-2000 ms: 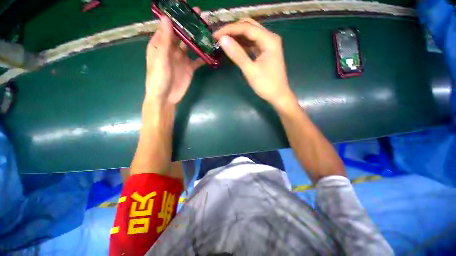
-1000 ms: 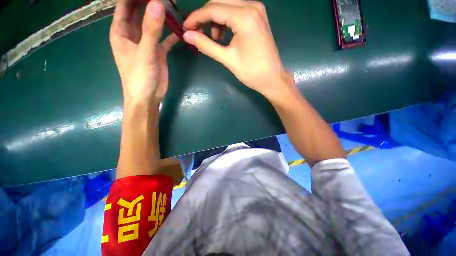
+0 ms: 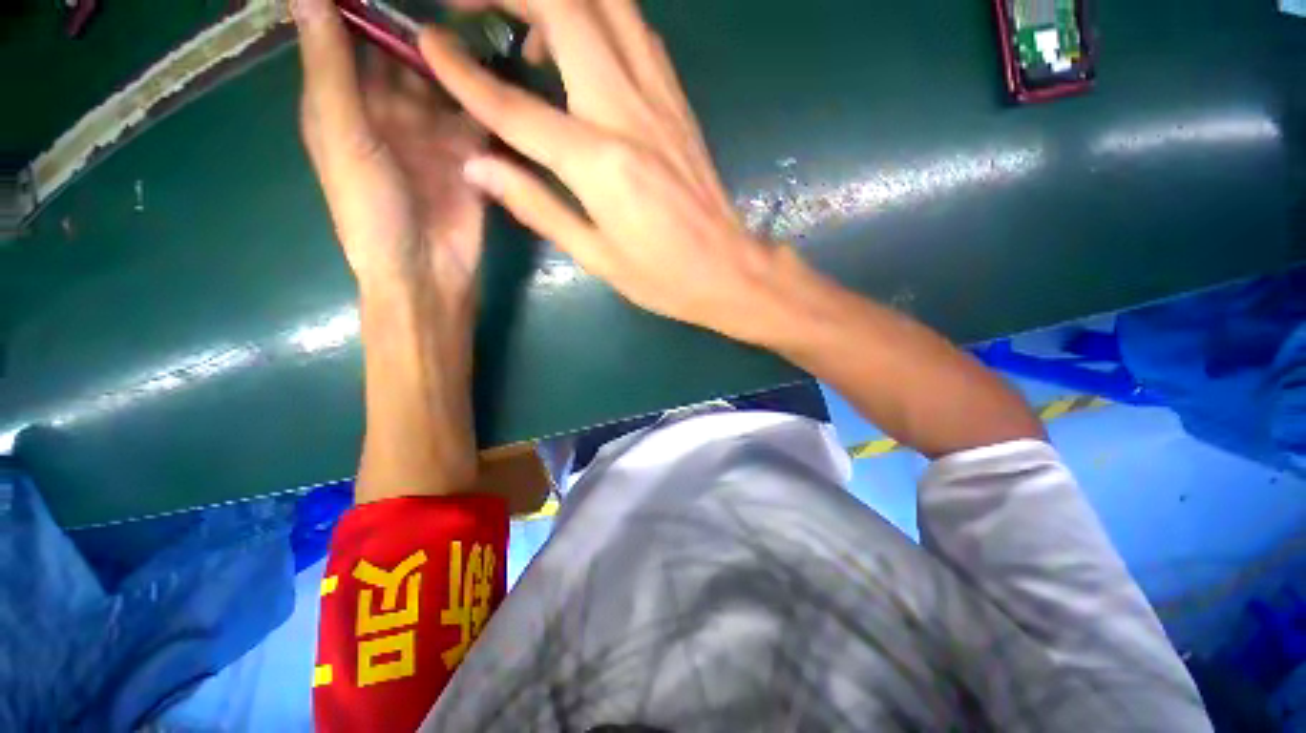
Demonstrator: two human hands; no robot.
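Observation:
A dark red phone unit [image 3: 384,29] is at the top edge of the view, partly cut off and tilted. My left hand [image 3: 394,172] holds it, with the palm up and the fingers behind it. My right hand [image 3: 616,172] is over its near end, fingers spread; the index finger reaches the unit's lower end and the thumb is away from it. Whether the index finger touches the unit is unclear. The unit's inner parts are mostly hidden.
A second open phone unit [image 3: 1047,50] lies on the green bench [image 3: 888,244] at upper right. A pale worn rail [image 3: 151,89] runs across the upper left, with another red unit [image 3: 80,15] beyond it. Blue-clothed neighbours are at both sides.
The view has shifted, so the unit sits higher. My right fingers have opened from their pinch at the unit's end and spread over it. My left hand still holds the unit.

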